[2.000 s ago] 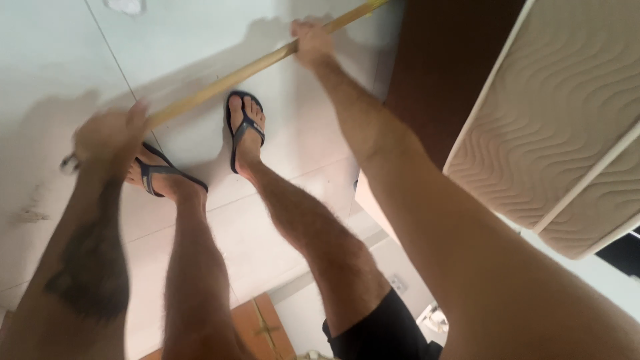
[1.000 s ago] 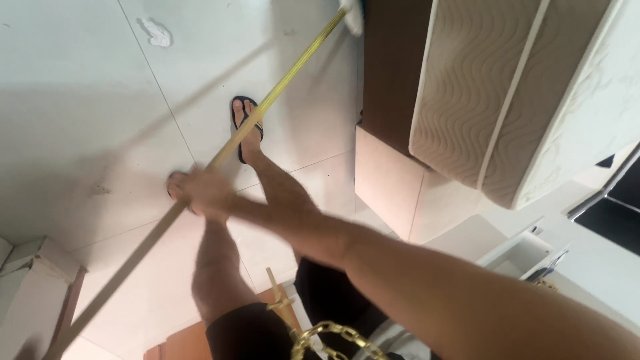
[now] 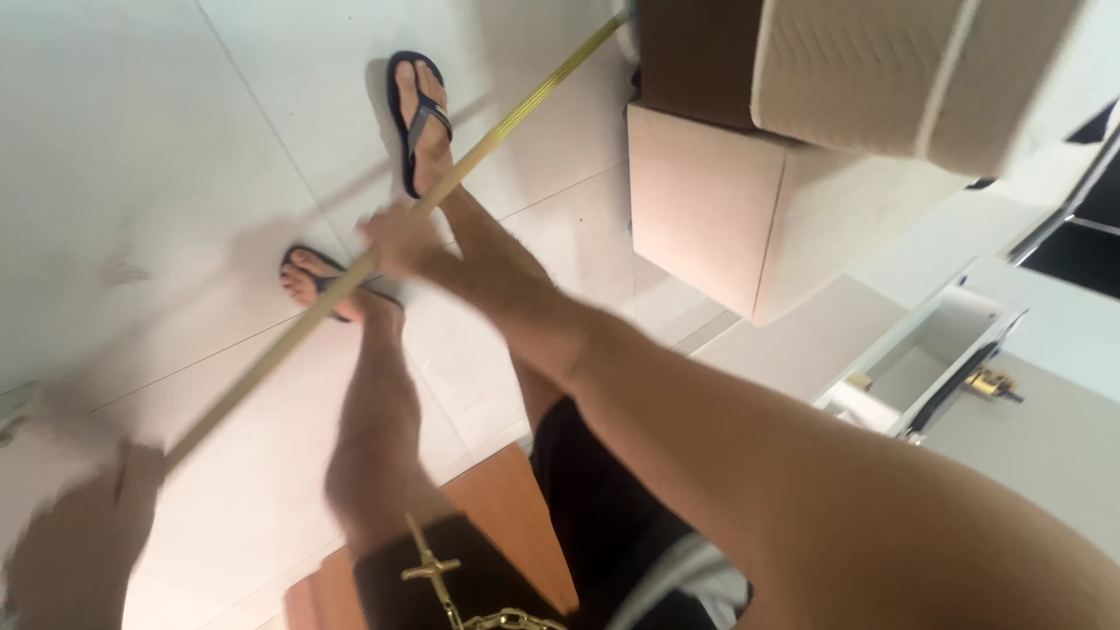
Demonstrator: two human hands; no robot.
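Observation:
A long pole with a wooden-looking shaft and a ribbed yellow upper part (image 3: 547, 87) runs diagonally from lower left to top right. Around its middle my right hand (image 3: 398, 241) is closed, blurred by motion. My left hand (image 3: 131, 481), dark and blurred at the lower left, grips the pole's near end. At the far end, something pale by the brown bed base is cut off by the frame, so what it is cannot be told. Beneath the pole are my feet in dark flip-flops (image 3: 424, 114) on the tiled floor (image 3: 175, 175).
A patterned mattress (image 3: 849, 79) lies over a brown base (image 3: 696, 61) at the upper right. Beside it stands a pale box-like cabinet (image 3: 704, 201). An open drawer (image 3: 927, 359) is farther right. An orange-brown wooden surface (image 3: 507, 516) and a gold chain with a cross (image 3: 429, 567) show below.
My left hand has moved down toward the lower left, and my right hand has shifted from high on the pole to its middle. The pole now slants more steeply. The view has shifted.

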